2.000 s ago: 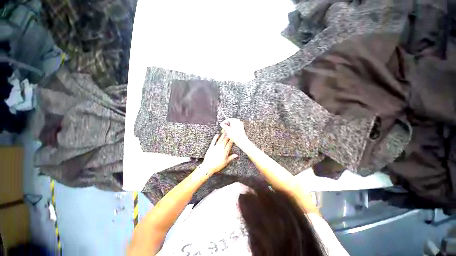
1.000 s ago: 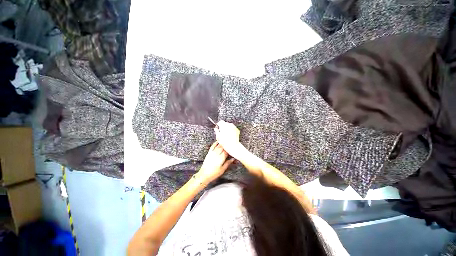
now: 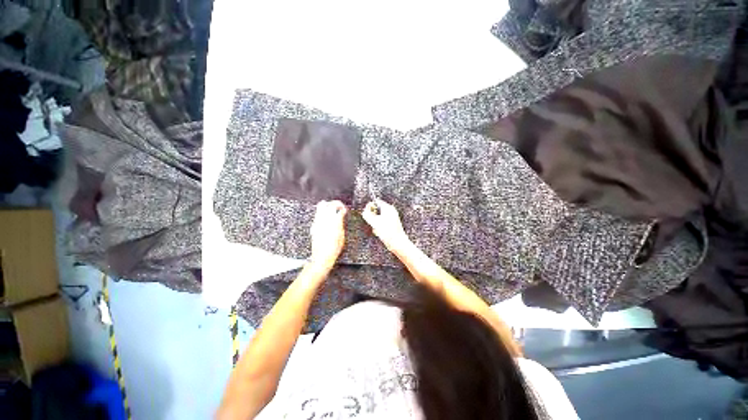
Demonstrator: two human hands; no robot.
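Observation:
A speckled grey coat (image 3: 484,184) lies spread on the white table. A dark brown square patch (image 3: 316,160) lies flat on its left part. My left hand (image 3: 329,228) is at the patch's lower edge, near its right corner, with fingers curled; whether it pinches fabric is too small to tell. My right hand (image 3: 384,221) is just right of it, apart from it, with fingertips together over the coat. A thin light tip shows at these fingertips, seemingly a small tool; the rest is hidden in the hand.
The white table (image 3: 353,57) runs away from me. Brown lining (image 3: 611,135) and more dark garments lie at the right. Speckled garments (image 3: 152,184) hang at the left, with plaid ones behind. A cardboard box (image 3: 31,258) stands at the lower left by yellow-black floor tape.
My hands were touching; now they are apart. My left hand has moved up and left to the patch edge. My right hand has shifted slightly right from the patch's corner.

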